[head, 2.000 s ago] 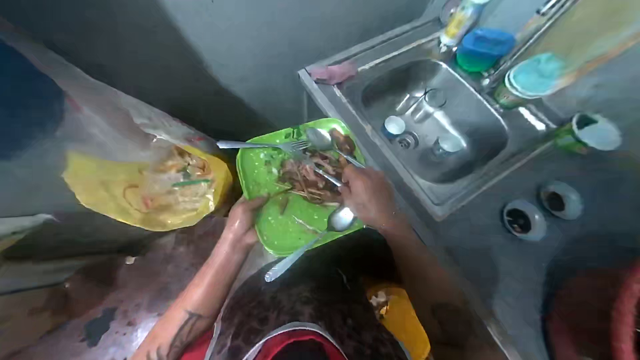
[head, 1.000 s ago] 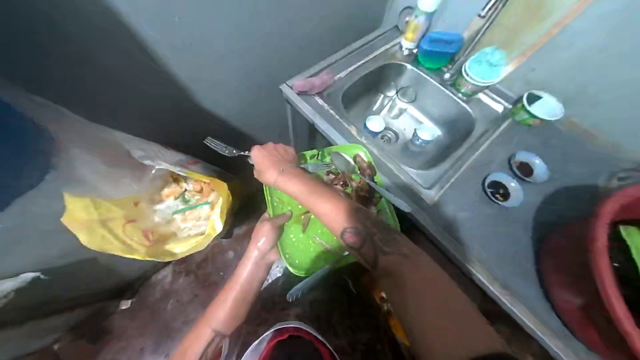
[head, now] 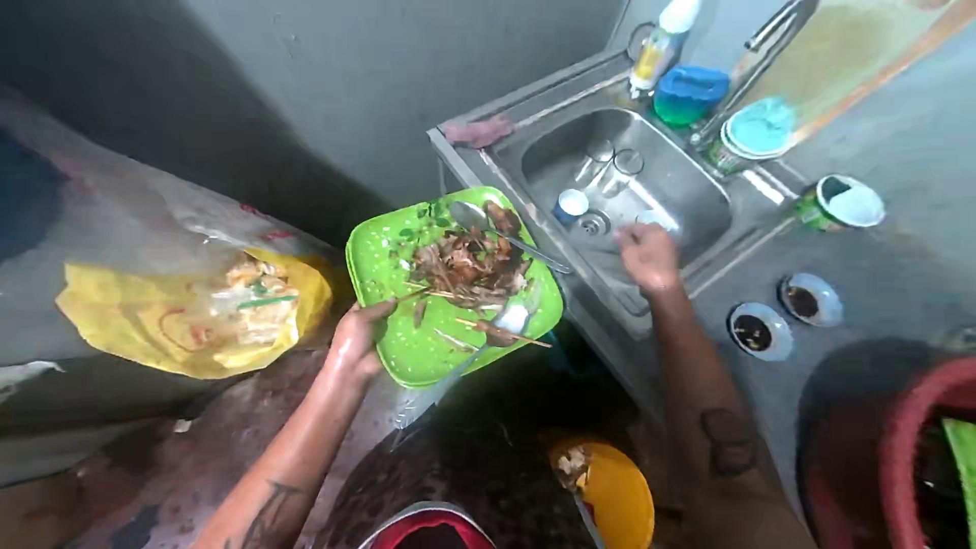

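My left hand [head: 361, 335] grips the left edge of a green speckled square plate [head: 415, 358], its thumb over the rim. On the plate lie meat and bone scraps [head: 469, 263], thin wooden skewers [head: 507, 333], some leaves and two spoons; one spoon [head: 534, 253] reaches past the right rim, the other [head: 442, 385] past the lower rim. My right hand [head: 648, 252] is over the steel sink basin [head: 694, 206], near a cup at the drain; whether its fingers hold anything cannot be told. Drinking glasses [head: 614, 164] and a white-and-blue cup [head: 570, 204] lie in the basin.
A yellow plastic bag [head: 183, 320] with food waste is at left. Two small bowls [head: 760, 331] of dark sauce, an open tub [head: 850, 202], a blue-green container [head: 690, 95] and a bottle [head: 662, 49] stand around the sink. A red bucket [head: 903, 442] is at right, an orange container [head: 621, 496] below.
My right hand has moved from the plate across to the sink. The fork it carried left of the plate one second ago is no longer seen there. My left hand keeps hold of the plate.
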